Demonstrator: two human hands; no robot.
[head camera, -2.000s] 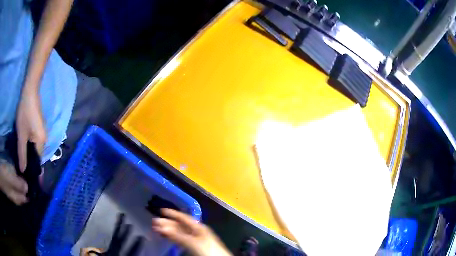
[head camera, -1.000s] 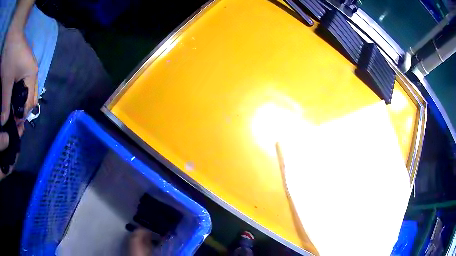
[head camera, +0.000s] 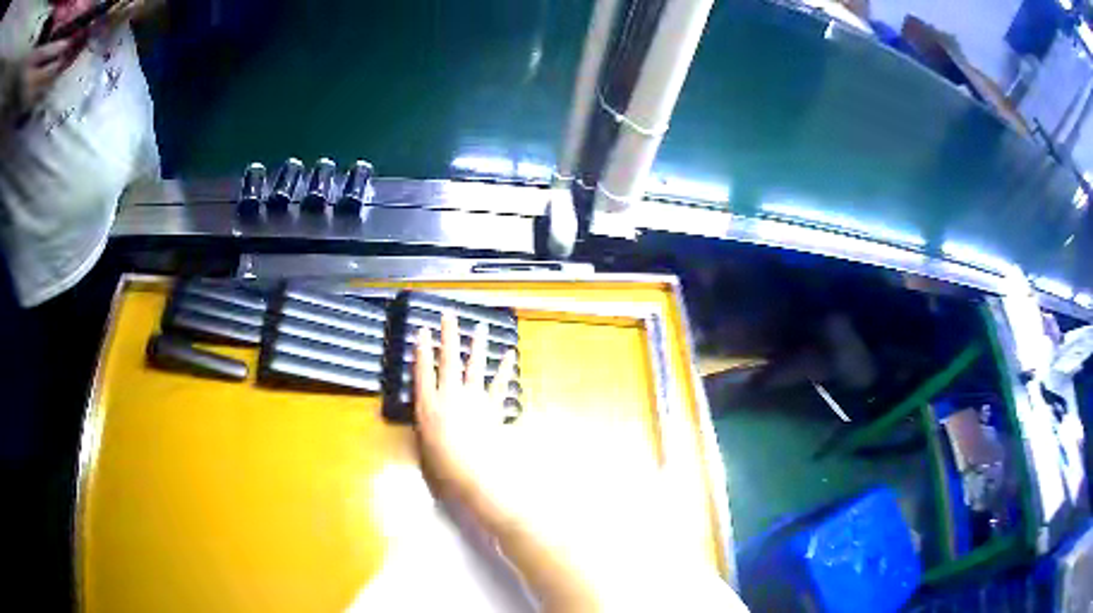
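My right hand (head camera: 462, 419) is palm down with fingers spread over the right-hand block of black bar-shaped parts (head camera: 408, 314) on the yellow tray (head camera: 240, 479). Its fingertips lie on or just above the bars; the thumb cannot be made out. A middle block of black bars (head camera: 324, 339) and a left block (head camera: 218, 311) lie beside it along the tray's far edge. One separate black bar (head camera: 198, 358) lies in front of the left block. A glaring white sheet (head camera: 599, 479) covers the tray's lower right, partly under my forearm. My left hand is out of view.
Several small dark cylinders (head camera: 321, 182) stand on the metal rail beyond the tray. A pale upright pipe (head camera: 647, 102) rises behind it. A person in a light shirt (head camera: 78, 156) is at the upper left. A blue crate or bin (head camera: 845, 557) and green frame (head camera: 959, 371) are at the right.
The view has swung from the blue crate to the tray's far edge; the crate beside the tray is out of view. My right hand now reaches over the black bars on the tray.
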